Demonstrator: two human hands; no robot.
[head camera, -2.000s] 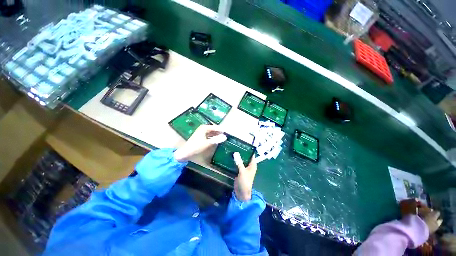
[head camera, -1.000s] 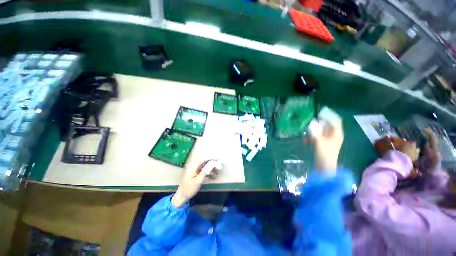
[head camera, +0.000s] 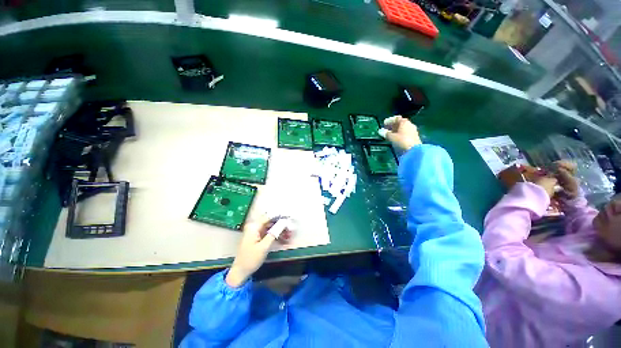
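My left hand, with white finger cots, hovers loosely curled over the front of the cream work board; I see nothing in it. My right hand reaches out, its white-tipped fingers at the right edge of a green circuit board; whether they grip it is unclear. Another circuit board lies just in front of that one. Two more circuit boards lie side by side at the work board's back right, and two at its middle. White strips lie heaped beside them.
Black plastic frames are piled at left, one lying flat. A blister tray stands at far left. Black units line the back under a shelf rail. A carton is below. A person in pink works at right.
My right hand has moved away from me and slightly left, and the blur around it is gone. A second board now lies in the right group. My left hand stays near the front edge.
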